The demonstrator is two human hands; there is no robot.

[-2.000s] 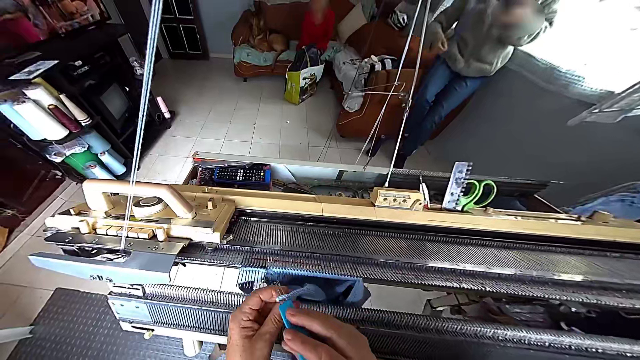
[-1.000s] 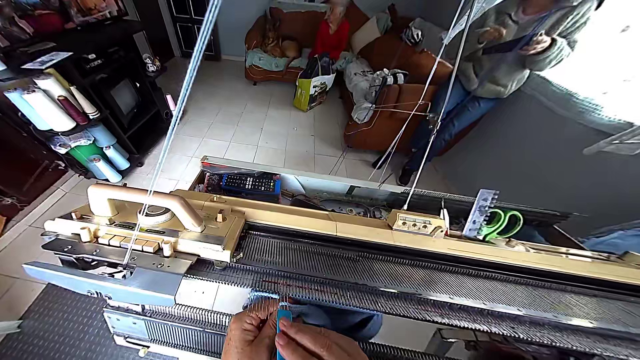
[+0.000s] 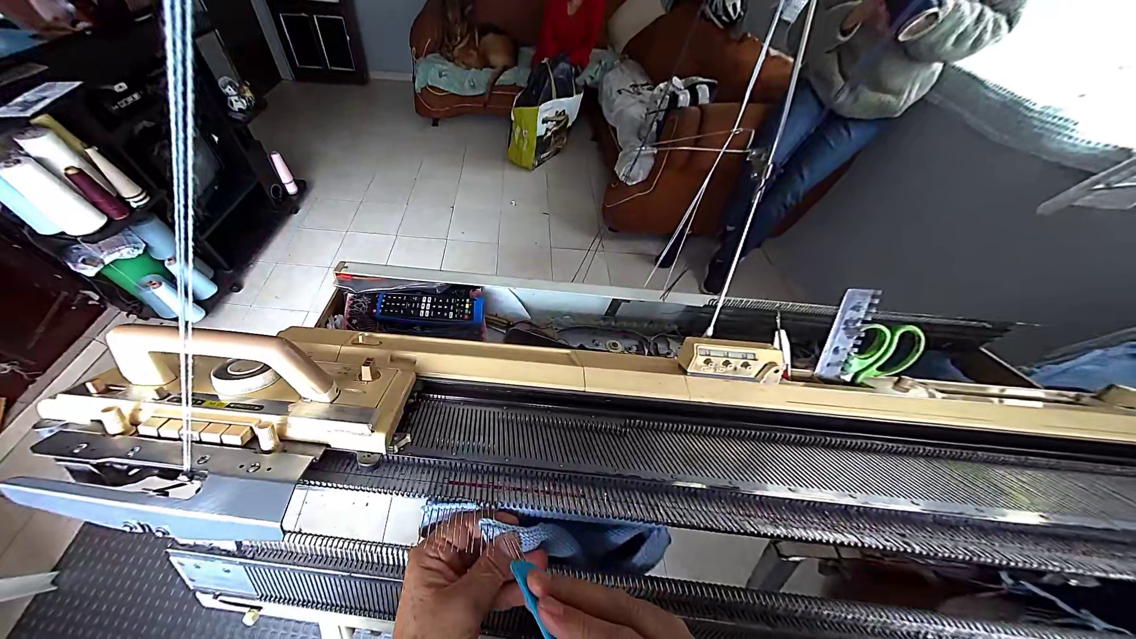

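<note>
My left hand (image 3: 457, 577) pinches the edge of a blue knitted fabric (image 3: 612, 541) at the front needle bed of a knitting machine. My right hand (image 3: 599, 608) holds a small blue-handled tool (image 3: 528, 595), its upper end at the fabric edge beside my left fingertips. Thin metal prongs or needles stand along that edge; whether they belong to the tool cannot be told. The fabric hangs between the rear needle bed (image 3: 710, 470) and the lower front bed (image 3: 311, 572). The beige carriage (image 3: 257, 382) with its handle sits at the left, pale blue yarn (image 3: 182, 222) running down into it.
Green-handled scissors (image 3: 887, 351), a clear ruler (image 3: 848, 333) and a remote control (image 3: 426, 306) lie behind the machine. Yarn cones (image 3: 62, 191) fill a shelf at left. A person in jeans (image 3: 799, 133) stands at right; another in red sits on the sofa (image 3: 683, 164) near a dog.
Compared with one second ago, the blue-handled tool is tilted rather than upright, and more of the fabric edge shows between my hands. The standing person's hands have moved.
</note>
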